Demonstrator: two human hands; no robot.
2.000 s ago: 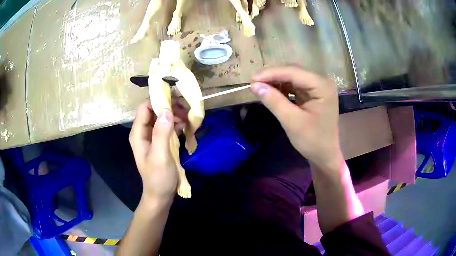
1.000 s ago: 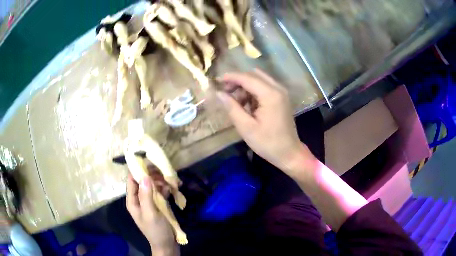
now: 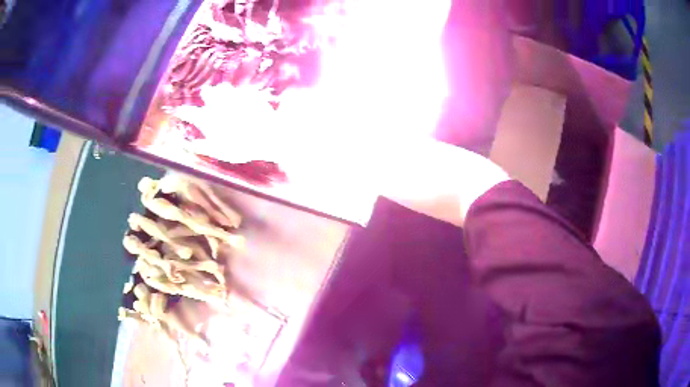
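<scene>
My right forearm (image 3: 427, 181) reaches left from a dark sleeve into strong white and pink glare. My right hand is washed out, so its fingers and anything in them cannot be made out. Under the glare at the upper left lie pink-lit, tangled pieces (image 3: 216, 64); their exact kind is unclear. Cream figure leg parts (image 3: 178, 253) lie heaped on the brown table at the lower left. My left hand, the leg part it held and the glue dish are not discernible.
A dark raised edge (image 3: 250, 193) runs between the glare area and the leg heap. A green surface (image 3: 94, 212) lies at far left. An open carton (image 3: 529, 136), a purple ribbed crate (image 3: 669, 227) and blue plastic (image 3: 616, 38) are at right.
The view has swung strongly to the right. My right arm has moved from beside the dish into the glare area. My left hand and its leg part have left the view.
</scene>
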